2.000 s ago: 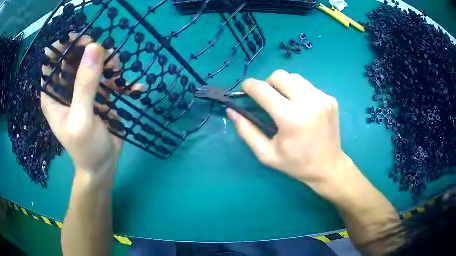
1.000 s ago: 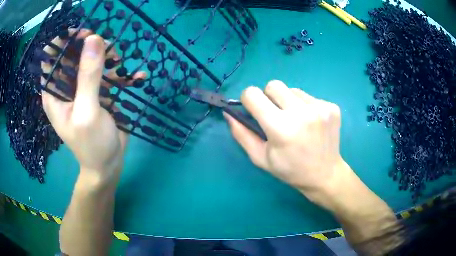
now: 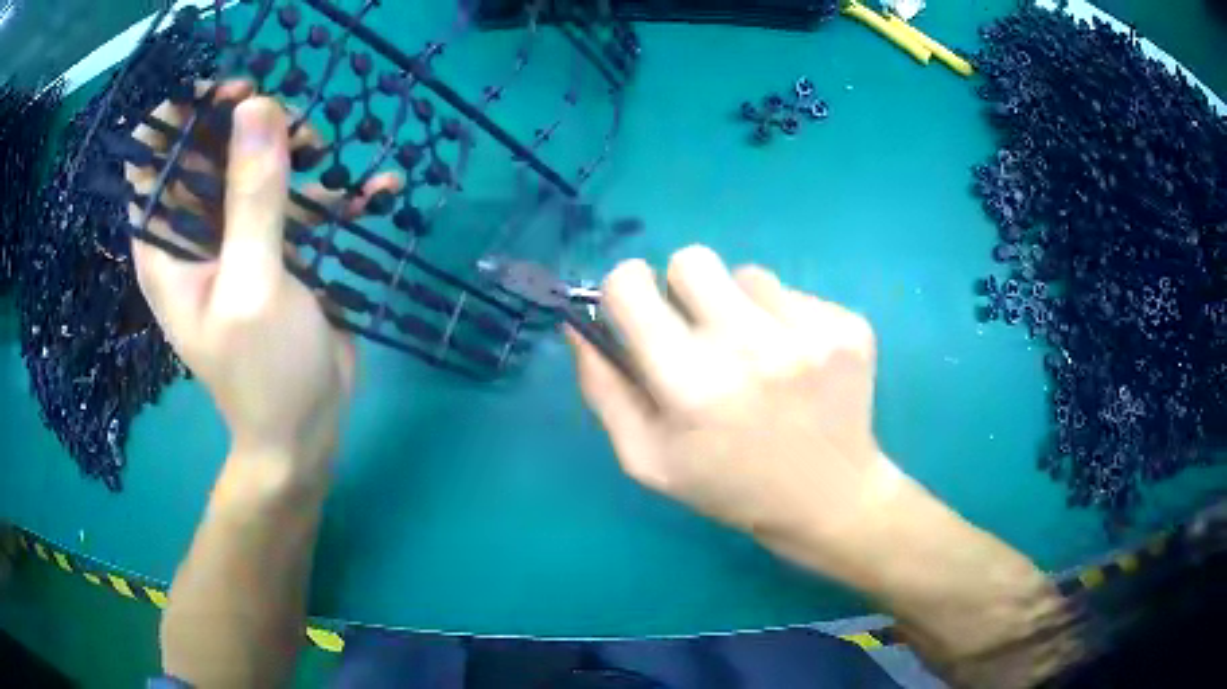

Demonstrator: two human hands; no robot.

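My left hand (image 3: 249, 296) grips a black moulded frame (image 3: 417, 289) from the left and holds it tilted above the green mat, thumb on top. The frame carries rows of small round and elongated parts along its bars. My right hand (image 3: 733, 390) holds the side cutters (image 3: 538, 285), whose grey jaws are at the frame's lower right part. Dark blurred bits show just right of the frame, above the cutters; I cannot tell whether they are loose. The frame's top end is cut off by the picture edge.
A small cluster of loose parts (image 3: 785, 111) lies on the green mat (image 3: 606, 538). A big pile of knobbed parts (image 3: 1103, 269) is at the right, another pile (image 3: 88, 310) at the left. Yellow handles (image 3: 908, 34) and a black stack (image 3: 727, 11) are at the back.
The cutters and my right hand have moved left and slightly down. The frame's right-hand end has shifted left, and dark bits now blur beside it. My left hand keeps its grip.
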